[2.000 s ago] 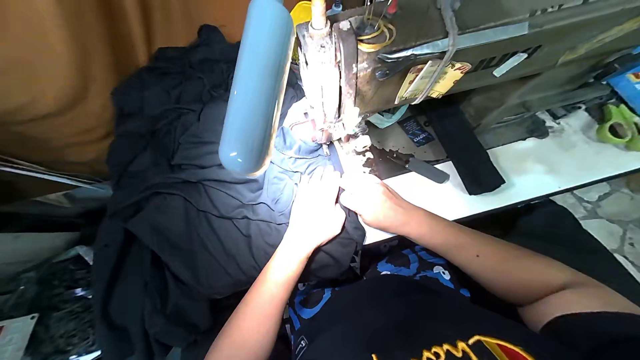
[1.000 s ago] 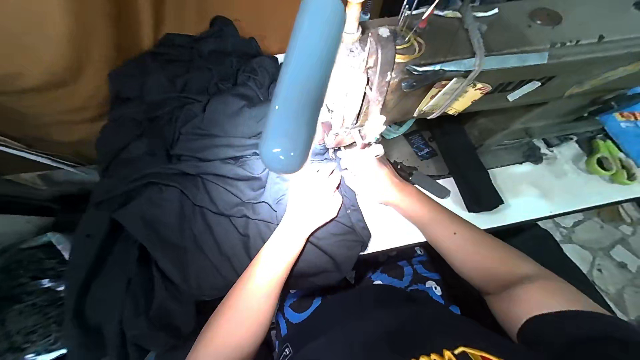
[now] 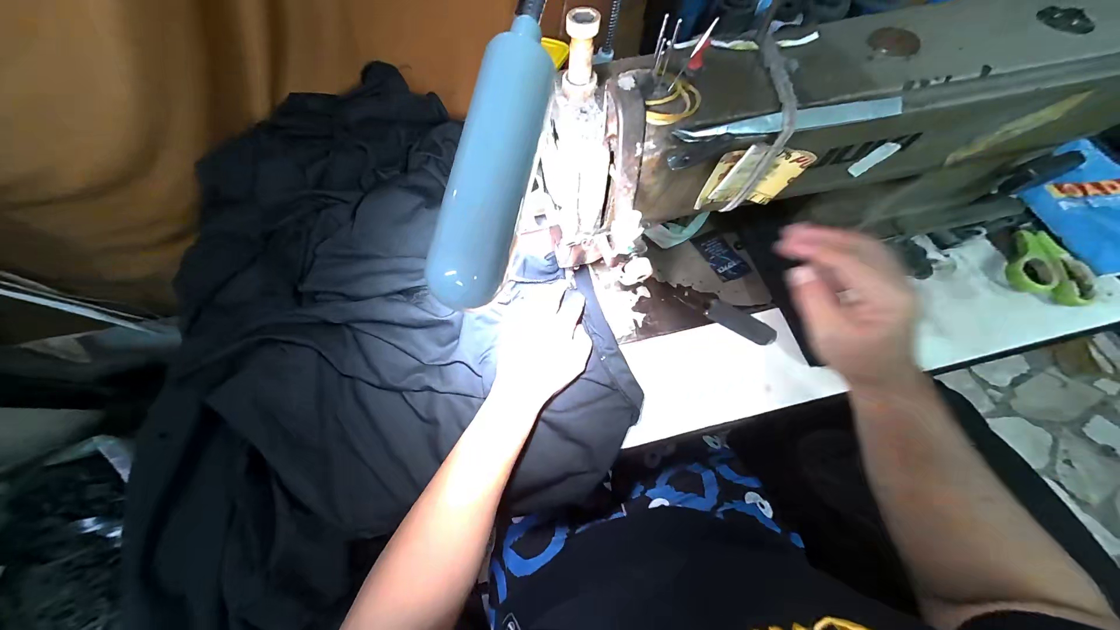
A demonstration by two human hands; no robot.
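Under the needle area of a Juki sewing machine [image 3: 840,131] lies the edge of a large dark garment [image 3: 367,350], which spreads far to the left. My left hand [image 3: 542,341] rests on the cloth just in front of the presser foot, washed out by the lamp light; whether its fingers pinch the fabric cannot be told. My right hand [image 3: 853,302], blurred, hangs over the bed right of the needle with fingers apart and nothing seen in it. Below the machine arm a dark fabric strip [image 3: 779,289] lies partly behind that hand.
A blue-grey lamp [image 3: 490,166] hangs before the machine head. A black-handled tool [image 3: 739,321] lies on the machine bed. Green-handled scissors [image 3: 1050,267] and a blue packet [image 3: 1081,206] are at the right of the white table [image 3: 709,376]. A brown curtain [image 3: 131,131] hangs behind the cloth.
My right hand has left the cloth by the needle and moved right, over the dark strip. My left hand has stayed on the cloth at the machine.
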